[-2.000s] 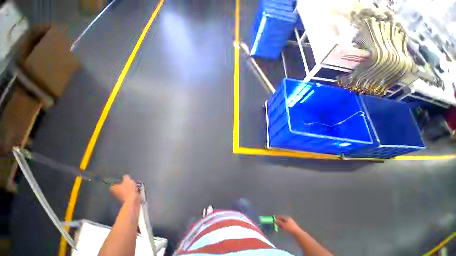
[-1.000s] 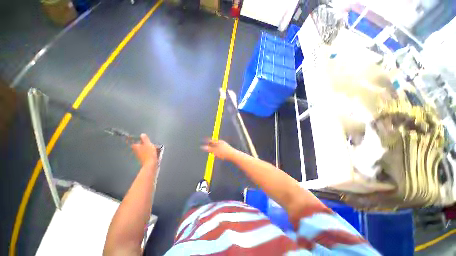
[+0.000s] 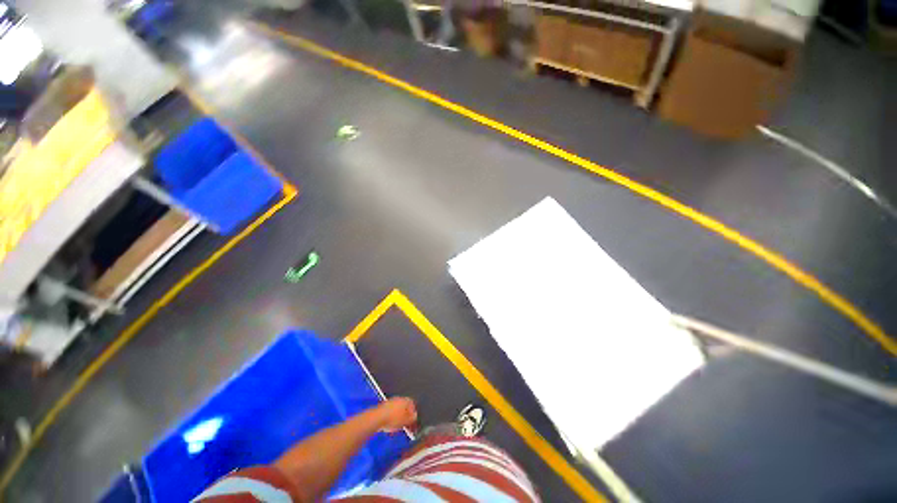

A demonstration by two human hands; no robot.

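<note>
My left hand is low in the centre, with its fingers curled, at the right edge of a blue crate. My forearm crosses over the crate. Whether the hand grips the edge cannot be told. My right hand is out of the picture. The flat trolley stands to the right, with a white top. Its pale handle bars run off towards the right and bottom edges of the picture, and no hand shows on the visible parts.
Yellow floor lines border the aisle, with green floor marks. More blue crates stand beside a loaded table at the left. Brown cartons stand at the top right. My shoe is by a yellow corner line.
The view has swung round: the trolley is now on the right and the blue crate on the left. My left hand has left the trolley handle. My right hand has gone out of view.
</note>
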